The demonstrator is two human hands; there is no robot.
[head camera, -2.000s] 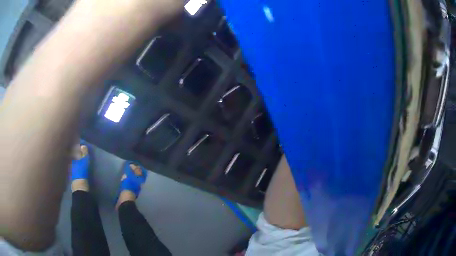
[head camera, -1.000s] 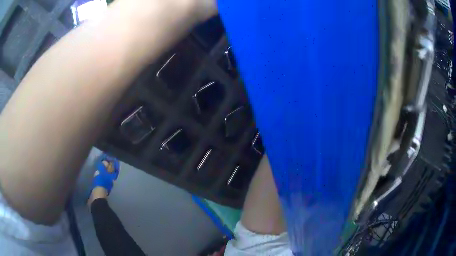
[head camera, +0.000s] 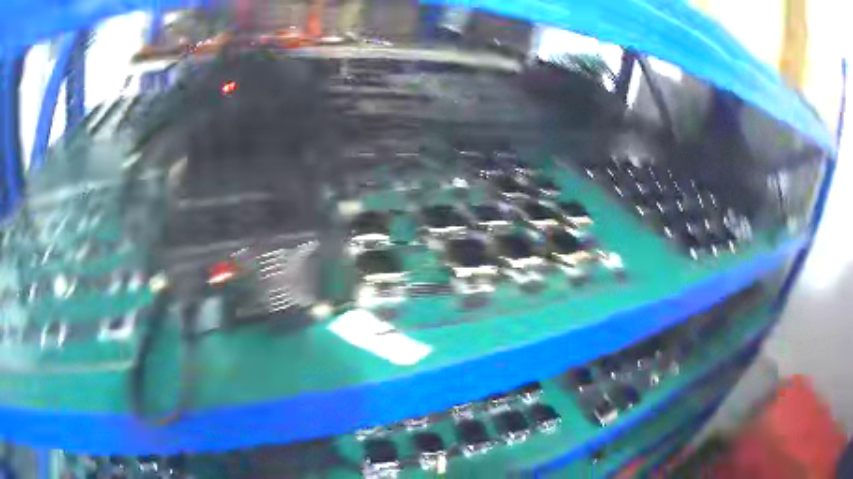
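Note:
Several dark smartwatch bodies (head camera: 468, 251) with silvery edges lie in rows on the green surface of the rack shelf (head camera: 281, 370). More watch units (head camera: 673, 201) lie in rows at the right end. A white paper label (head camera: 379, 337) lies near the shelf's front edge. A dark supply box (head camera: 243, 187) with small red lights stands left of the middle among blurred cables. Neither of my hands is in view. The picture is blurred by motion.
A thick blue metal edge (head camera: 402, 402) runs along the shelf front. A lower shelf holds more watch rows (head camera: 472, 435). A blue beam (head camera: 599, 23) crosses above. A blurred red object (head camera: 800, 421) is at the lower right, beside the grey floor.
The view has swung from a close look at the black compartment tray, my arms and the blue edge to the rack shelf. The tray, arms and another person's feet are out of view.

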